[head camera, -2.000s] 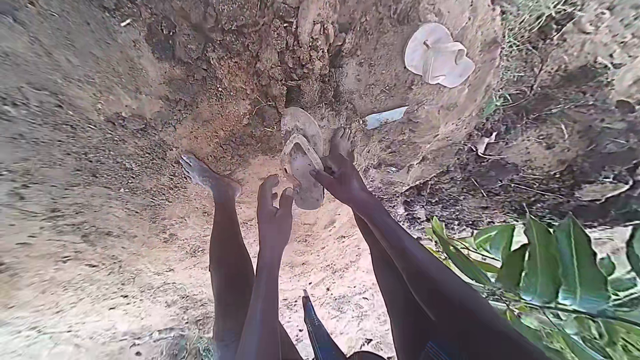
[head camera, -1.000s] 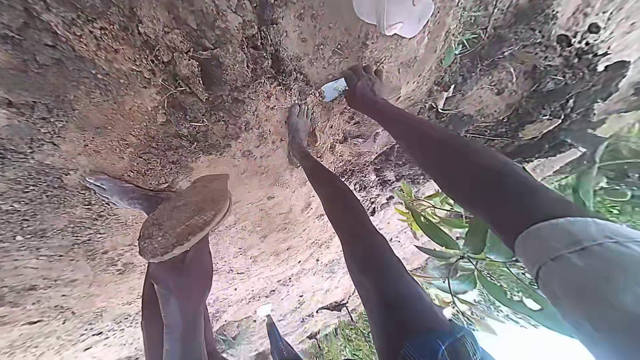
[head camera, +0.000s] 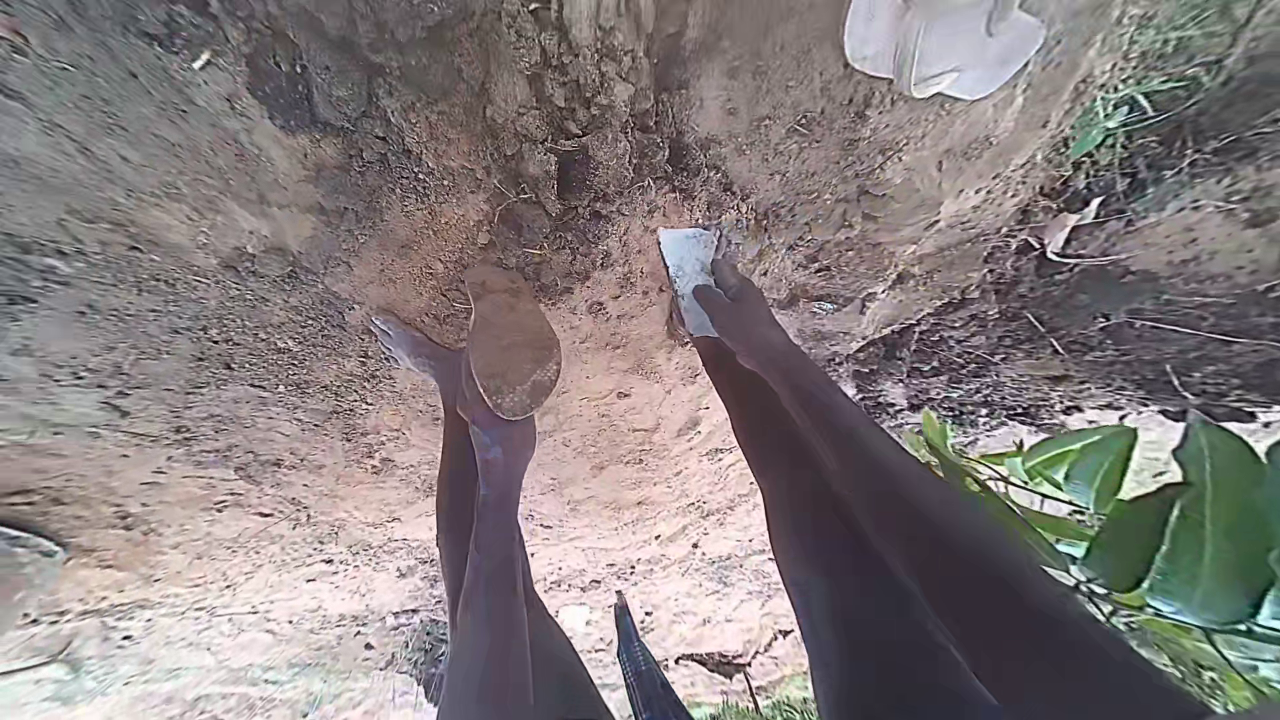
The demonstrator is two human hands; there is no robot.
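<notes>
My left hand [head camera: 492, 410] grips a worn, dirt-covered flip-flop [head camera: 514, 345], its flat sole facing up toward the camera and covering most of the fingers. A pale flat piece [head camera: 690, 275], whitish with dirt specks, is pinched in my right hand [head camera: 738, 305], thumb on top. It hangs over my right foot, which is mostly hidden. My bare left foot [head camera: 410, 345] rests on the soil left of the flip-flop. The material of the pale piece cannot be told.
A pale, crumpled cloth-like item [head camera: 945, 45] lies on the earth at the top right. Broad green leaves [head camera: 1215, 520] reach in from the lower right. A dark pointed object [head camera: 640, 660] stands between my legs. Rough soil [head camera: 590, 130] rises ahead.
Two seconds ago both hands were at the flip-flops and the pale piece lay on the ground; my right hand then reached it and now holds it. My left hand has brought the flip-flop back toward the middle.
</notes>
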